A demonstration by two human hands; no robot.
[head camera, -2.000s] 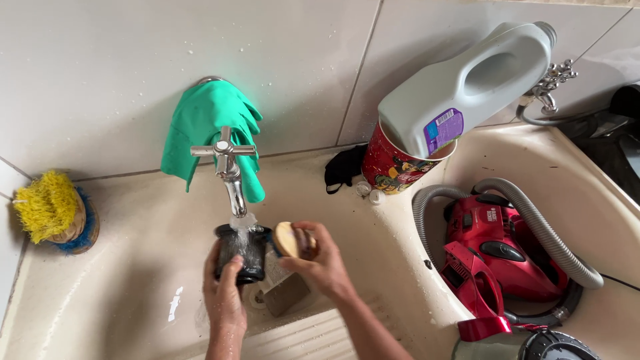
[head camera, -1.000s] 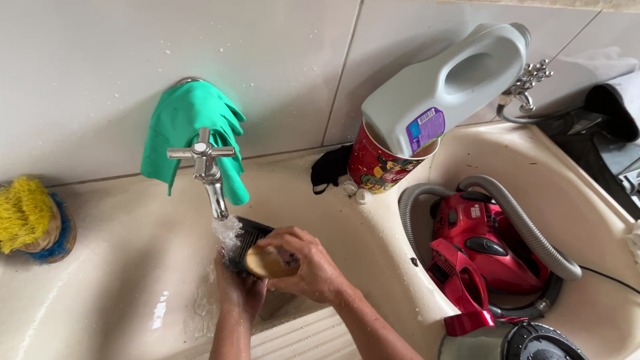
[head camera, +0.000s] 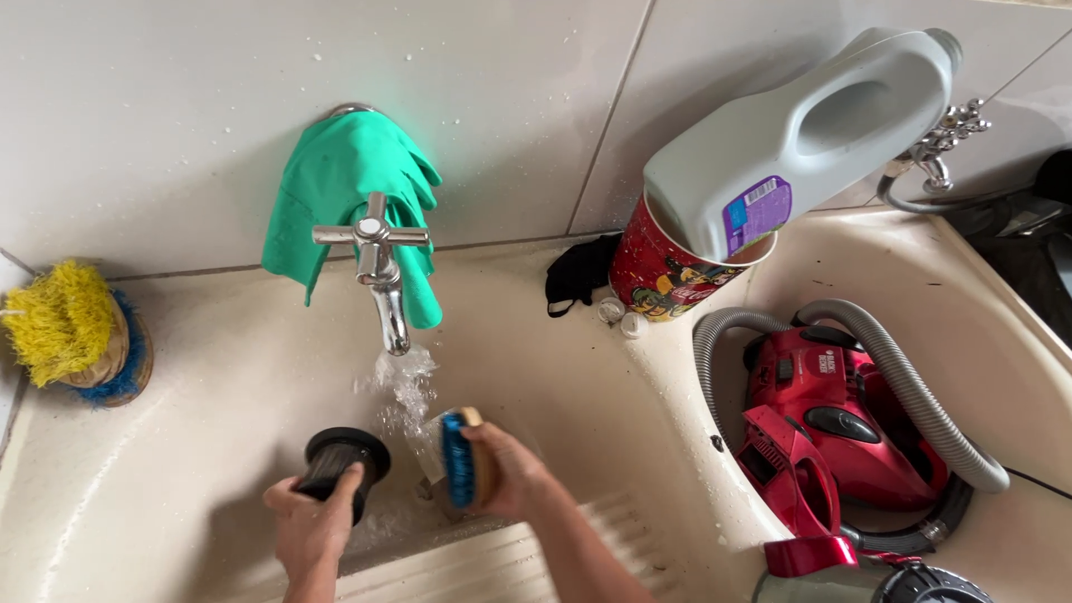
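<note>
Water pours from a chrome tap (head camera: 389,293) into the beige sink (head camera: 536,368). Left of the stream, my left hand (head camera: 314,523) grips a black cylindrical part (head camera: 339,465) with a wide round rim, which looks like a vacuum filter. On the other side of the stream, my right hand (head camera: 511,473) holds a wooden scrub brush (head camera: 465,456) by its back, its blue bristles facing left toward the black part. Brush and part are apart. A translucent rectangular object (head camera: 434,448) lies low in the sink, partly hidden behind the brush.
Green rubber gloves (head camera: 352,184) drape behind the tap. Yellow and blue brushes (head camera: 63,322) stand at left. A red bucket (head camera: 670,268) holds a tilted grey plastic jug (head camera: 779,142), beside a black cloth (head camera: 579,272). A red vacuum cleaner (head camera: 837,419) fills the right basin; a ribbed washboard (head camera: 469,569) is in front.
The brush has moved off the black part, and my hands are now apart on either side of the stream. The brush's blue bristles have come into view.
</note>
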